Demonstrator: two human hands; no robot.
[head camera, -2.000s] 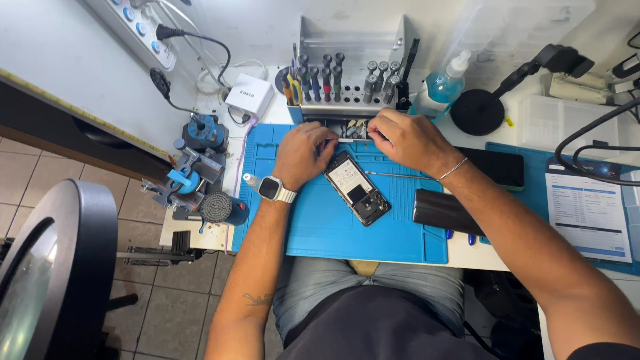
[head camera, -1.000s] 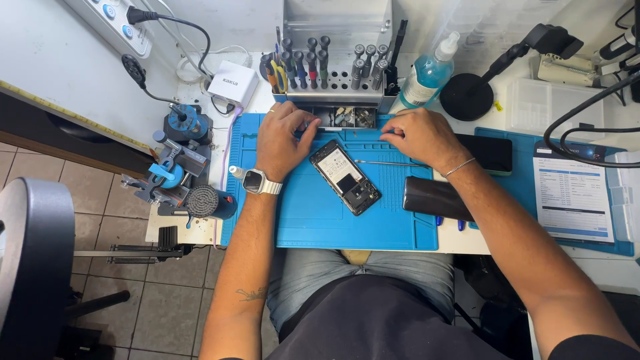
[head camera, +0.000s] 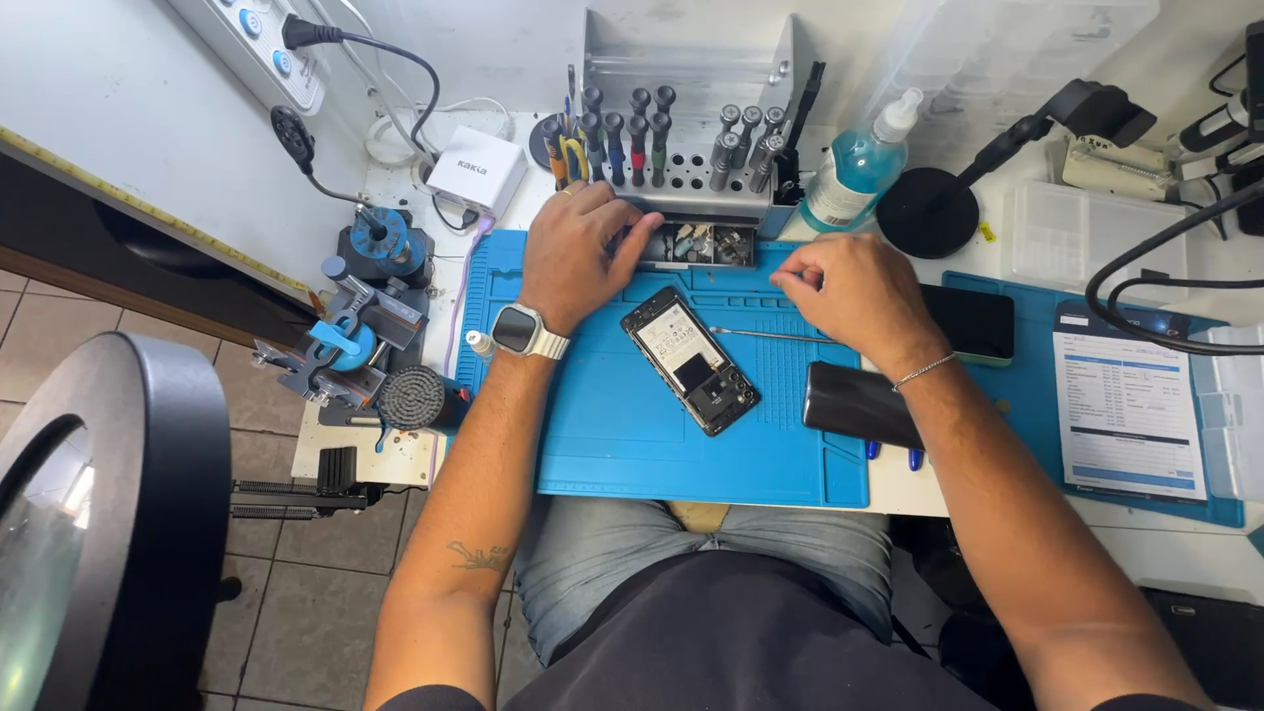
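My left hand (head camera: 585, 252) rests at the left end of an open metal drawer (head camera: 699, 265) that holds small parts, below the screwdriver rack; whether its fingers grip the drawer is unclear. To the right of the drawer, my right hand (head camera: 851, 286) hovers over the mat with thumb and fingertips together; anything between them is too small to tell. An opened smartphone (head camera: 689, 361) with battery and inner parts exposed lies tilted on the blue silicone repair mat (head camera: 612, 444). A thin metal tool (head camera: 770, 336) lies right of it. A dark phone-like slab (head camera: 859, 405) lies under my right wrist.
Screwdrivers (head camera: 637, 148) stand in a metal rack (head camera: 691, 202) at the back. Beside it are a spray bottle (head camera: 859, 168) and a black round stand (head camera: 928, 212). A clamp holder (head camera: 346, 341) and a round brush (head camera: 413, 397) are at left. A magnifier lamp (head camera: 148, 494) fills the lower left.
Both hands stay near the drawer; the drawer's contents show more plainly now than two seconds ago. The right hand has moved away from the left. The opened phone stays on the mat.
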